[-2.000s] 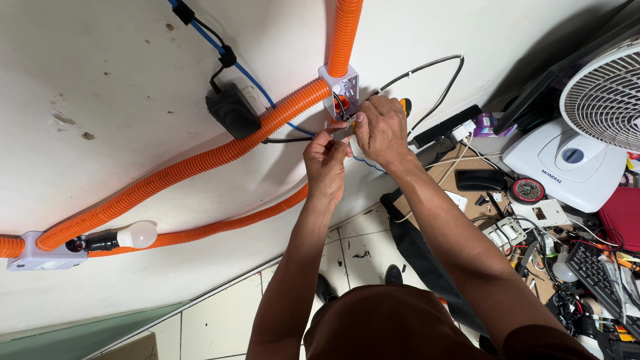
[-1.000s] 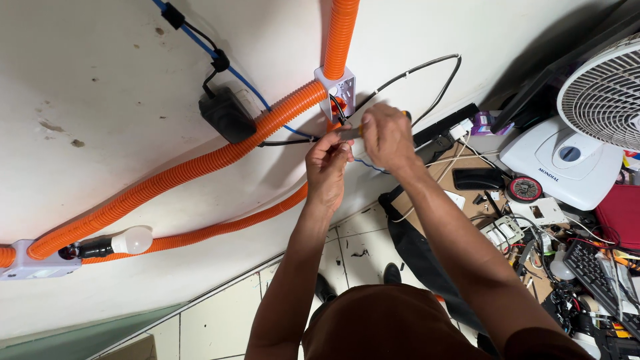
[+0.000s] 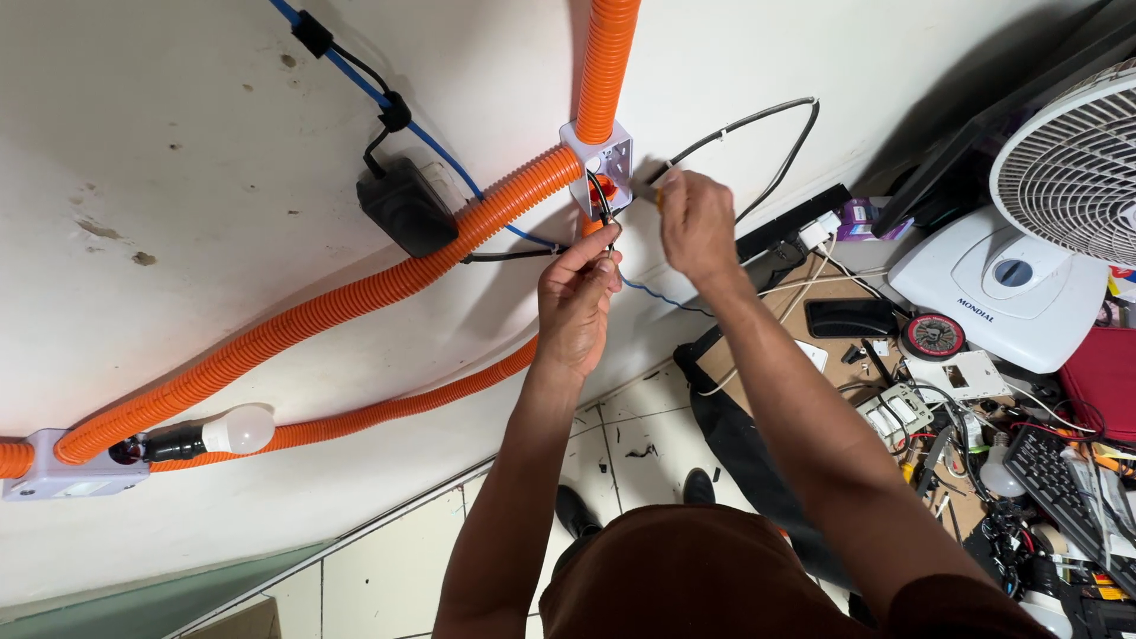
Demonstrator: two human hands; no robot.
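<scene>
Between its thumb and fingers my left hand (image 3: pixel 581 306) pinches the end of the black wires (image 3: pixel 603 209) that come out of a white wall box (image 3: pixel 621 160). Orange corrugated conduit (image 3: pixel 606 71) enters the box from above, and another orange conduit (image 3: pixel 390 288) joins it from the left. To the right of the box, my right hand (image 3: pixel 698 217) is closed around a small tool with a yellow part (image 3: pixel 658 197); its grey end points at the box and is blurred. A thin blue wire (image 3: pixel 666 295) runs down and right from behind my left hand.
A black power adapter (image 3: pixel 408 206) hangs on the wall beside a blue cable (image 3: pixel 444 155). At lower left, a light bulb (image 3: pixel 240 430) sits in a black socket. On the right, a cluttered table holds a white fan (image 3: pixel 1003 284), a phone (image 3: pixel 852 318), switches (image 3: pixel 896 413) and a keyboard (image 3: pixel 1061 497).
My right hand has moved away from my left hand, to the right and upward, with the tool. My left hand keeps its pinch near the box.
</scene>
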